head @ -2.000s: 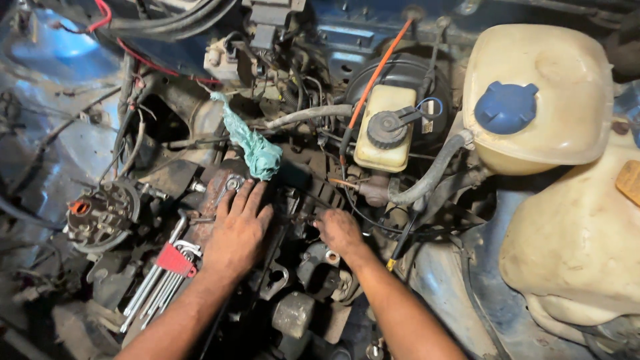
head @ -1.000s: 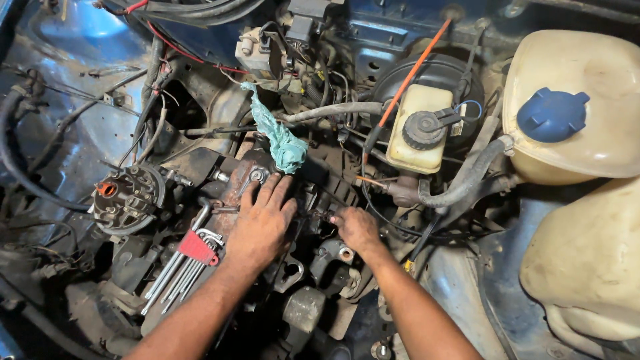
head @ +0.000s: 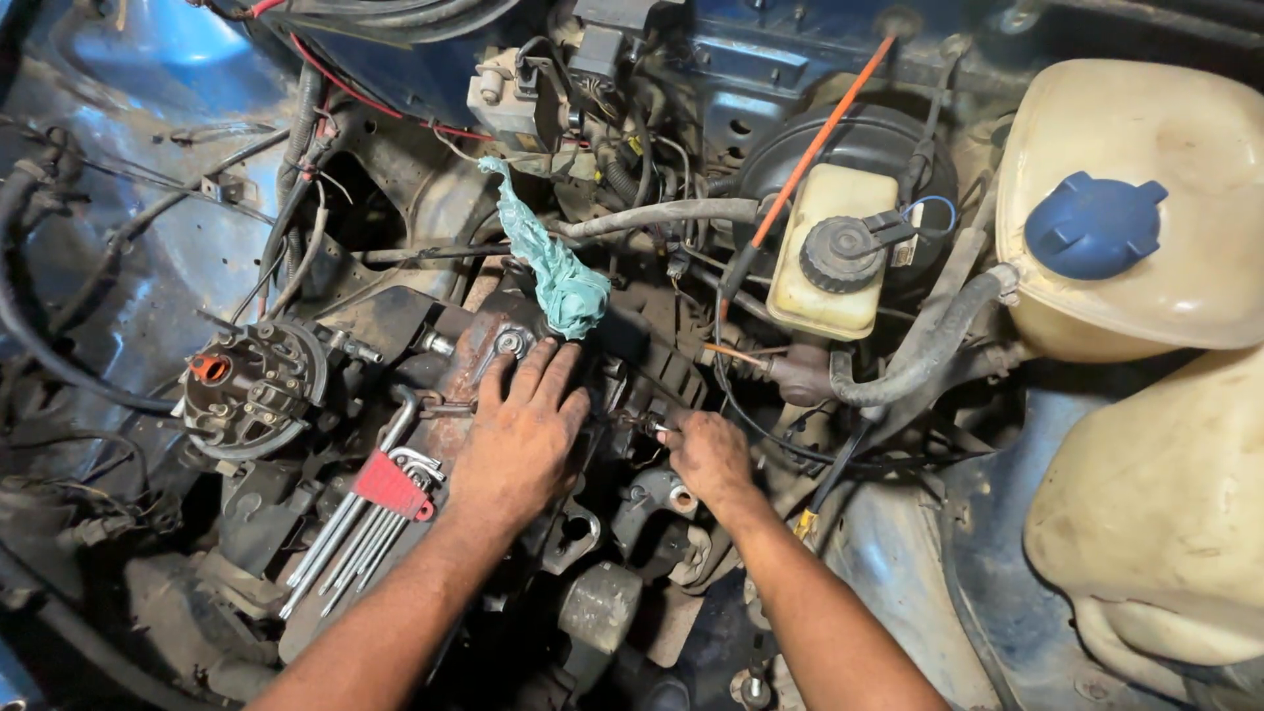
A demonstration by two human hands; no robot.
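My left hand (head: 528, 430) lies flat, palm down and fingers slightly apart, on the engine's top cover (head: 474, 341), its fingertips close to a crumpled teal cloth or plastic piece (head: 571, 296). My right hand (head: 709, 454) is curled around a thin metal tool (head: 662, 428), of which only a short shiny bit shows by the fingertips, at the engine's side; the rest is hidden. A hex key set in a red holder (head: 385, 486) rests on the engine to the left of my left forearm. Left of that sits a carburetor (head: 255, 390) with an orange part in it.
A brake fluid reservoir (head: 825, 257) with a black cap stands beyond my right hand, an orange rod (head: 820, 148) beside it. At right are a coolant expansion tank (head: 1185, 148) with a blue cap and a large off-white tank (head: 1165, 513). Hoses and wires cross the bay.
Both hands stay at about the same spots on the engine. The view has shifted somewhat. Nothing has plainly been taken up or let go.
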